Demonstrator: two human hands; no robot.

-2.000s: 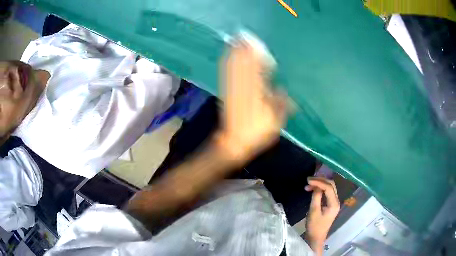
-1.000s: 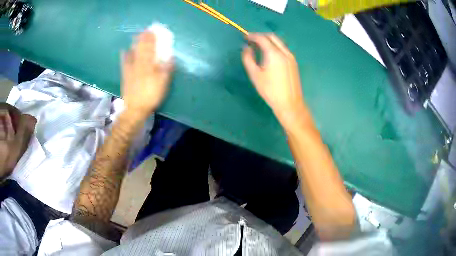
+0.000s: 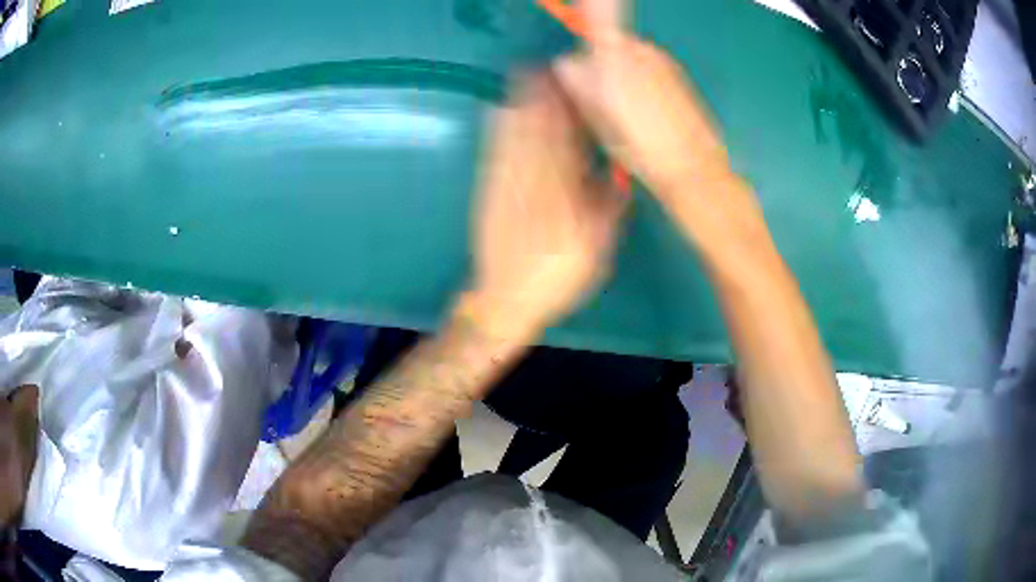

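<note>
My left hand [image 3: 545, 199] is blurred, low over the green mat [image 3: 307, 205], with its fingers close to my right hand [image 3: 653, 108]. No wipe shows; whether one is under my left palm is hidden. My right hand is also blurred, its fingers bent beside my left fingertips. An orange stick [image 3: 561, 14] shows at the top edge against my right fingers; whether they grip it I cannot tell. A small orange-red spot shows between the hands. A long glossy wet streak lies on the mat to the left.
A black tray [image 3: 892, 85] with square pockets and round units stands at the upper right. A white scrap [image 3: 863, 208] lies on the mat at right. A person in a white garment [image 3: 136, 421] sits at lower left. The mat's front edge curves across below.
My left hand has moved right, from wiping with the white wipe to beside my right hand. The wipe has gone from sight. The view has turned, and the tray shows higher.
</note>
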